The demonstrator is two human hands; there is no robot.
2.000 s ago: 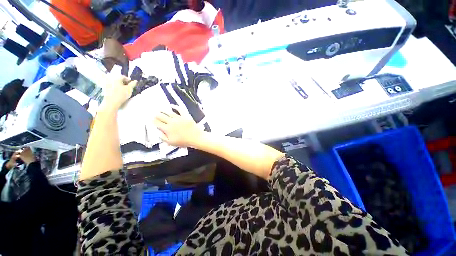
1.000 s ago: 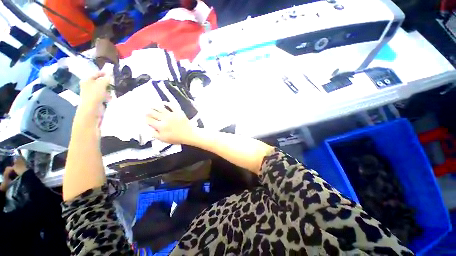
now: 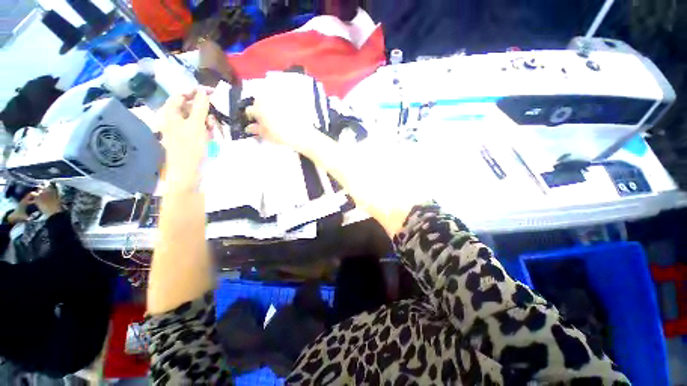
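Note:
White-faced pieces with dark edges [image 3: 233, 177] lie spread on the white machine table, partly lost in glare. Narrow dark strips [image 3: 312, 179] lie among them. My left hand [image 3: 185, 124] is raised at the left of the pieces, fingers bent together; glare hides whether it pinches one. My right hand [image 3: 277, 127] reaches over the pieces, its fingertips at a small dark piece [image 3: 242, 113] between my hands. Whether it grips that piece is unclear. Dark cut panels [image 3: 301, 252] hang at the table's front edge.
The sewing machine [image 3: 527, 94] stands right, with thread snips [image 3: 493, 162] beside it. Red cloth [image 3: 312, 56] lies behind. A grey-white fan box [image 3: 105, 147] is at left. A blue crate [image 3: 286, 292] is below, a blue bin [image 3: 636, 290] at right. Another person's hands [image 3: 41, 202] show at far left.
The view has shifted, so the table sits further right. My right hand has left the middle of the white pieces and moved back and left, near my left hand. The white pieces lie differently.

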